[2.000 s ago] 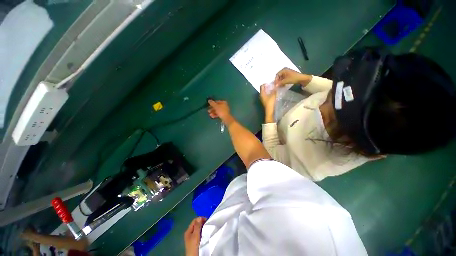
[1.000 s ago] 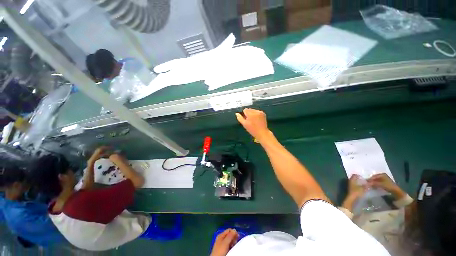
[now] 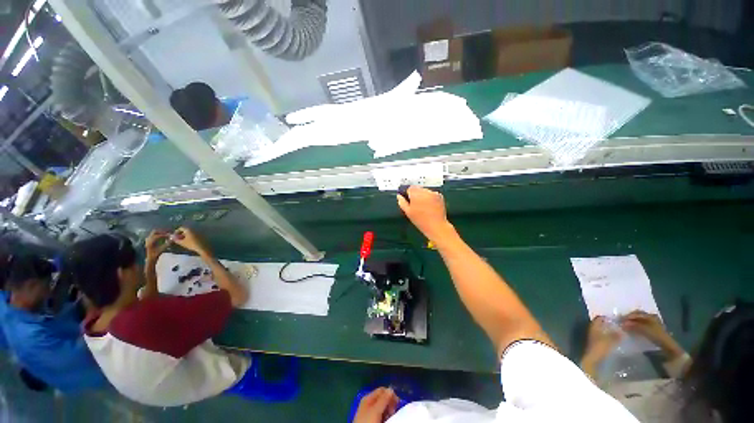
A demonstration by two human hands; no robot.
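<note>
My right hand (image 3: 426, 211) reaches across the green bench and is closed on the black plug (image 3: 403, 192) of a dark cable, right below the white power strip (image 3: 409, 176) on the shelf rail. Whether the plug touches the strip cannot be told. A toggle-clamp fixture (image 3: 397, 310) stands upright near the bench's front edge, left of my right forearm. It has a black base, green board-like parts and a red handle (image 3: 367, 245). Part of the cable shows behind it. My left hand (image 3: 376, 405) is low at the bottom edge, half curled and partly cut off; its grip is unclear.
A seated person's hands (image 3: 624, 326) hold clear plastic by a paper sheet (image 3: 616, 285) at right. At left, people sit by a pale strip (image 3: 289, 301) with small black parts. A slanted pole (image 3: 182, 132) crosses the left. White sheets (image 3: 430, 120) lie on the shelf. Blue stools are below.
The view has swung from the bench at right to face the shelf. My right hand has moved with the cable end from above the bench to the power strip.
</note>
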